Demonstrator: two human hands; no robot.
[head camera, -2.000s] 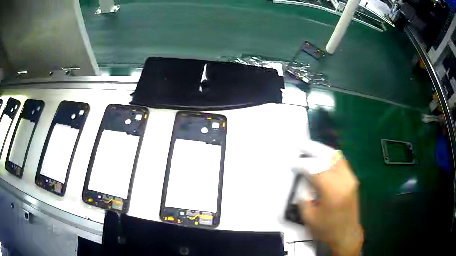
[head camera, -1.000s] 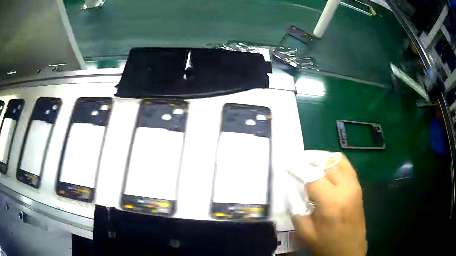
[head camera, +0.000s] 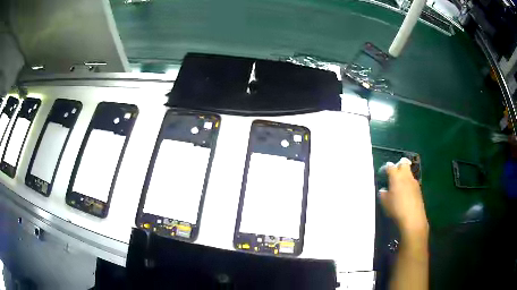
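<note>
Several black phone middle frames lie side by side on the white feed strip (head camera: 346, 226); the nearest to its right end is a frame (head camera: 301, 187) with yellow spots at its ends. My right hand (head camera: 409, 207) is over the green belt, right of the strip, with white cots on the fingertips. The fingertips are at another phone middle frame (head camera: 416, 164) on the belt, partly hidden by the hand. Whether the fingers grip it cannot be told. My left hand is not in view.
A grey frame (head camera: 469, 174) lies farther right on the green belt (head camera: 442, 133). Black flaps lie beyond (head camera: 215, 85) and nearer than (head camera: 227, 266) the row. Shiny scraps (head camera: 365, 79), a tilted frame (head camera: 376, 54) and a white post (head camera: 408, 28) are beyond. A grey machine cover (head camera: 68, 34) is at left.
My right hand has moved right, from the strip's edge onto the green belt. The frame it held two seconds ago now lies in the row, and the row has shifted left.
</note>
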